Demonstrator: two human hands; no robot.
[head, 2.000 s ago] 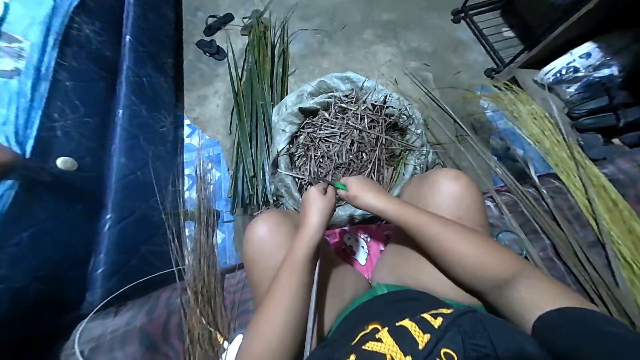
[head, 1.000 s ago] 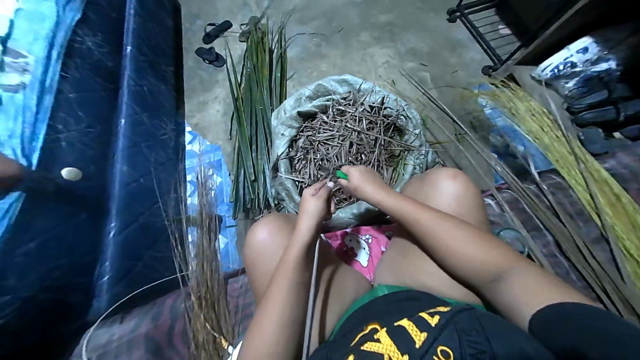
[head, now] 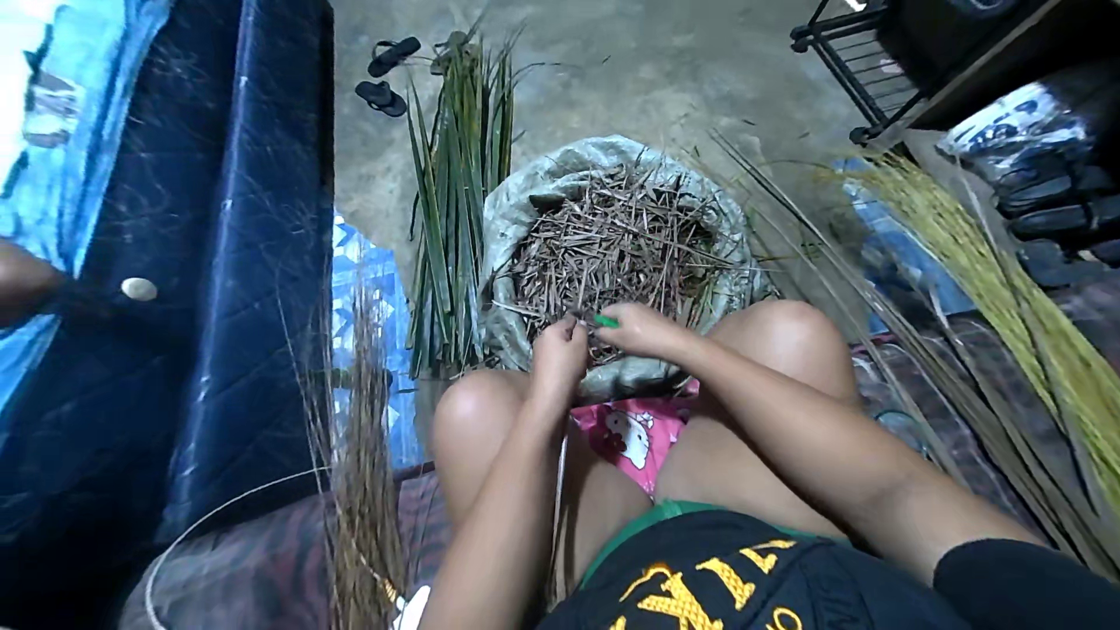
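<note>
My left hand [head: 561, 348] is closed on the end of a thin leaf strip [head: 561, 490], which hangs down between my thighs. Close to its fingertips, my right hand [head: 643, 331] grips a small green-handled tool [head: 605, 322]; its blade is too small to make out. Both hands are over the near rim of a woven plastic sack [head: 516, 210], rolled open and filled with short dry brown trimmings [head: 612, 236]. Green palm leaves [head: 459, 192] lie on the floor left of the sack. A bundle of thin brown midribs [head: 359, 472] stands by my left leg.
Yellowish strands [head: 989, 280] and long dry strips [head: 840, 271] lie at the right. A black metal rack [head: 862, 83] stands at the upper right. Black slippers [head: 381, 98] are on the concrete floor. Dark blue covered padding [head: 219, 262] runs along the left, where part of another person shows.
My hands have stayed over the sack's near rim, with small shifts of the fingers and the green-handled tool. The rest looks much the same.
</note>
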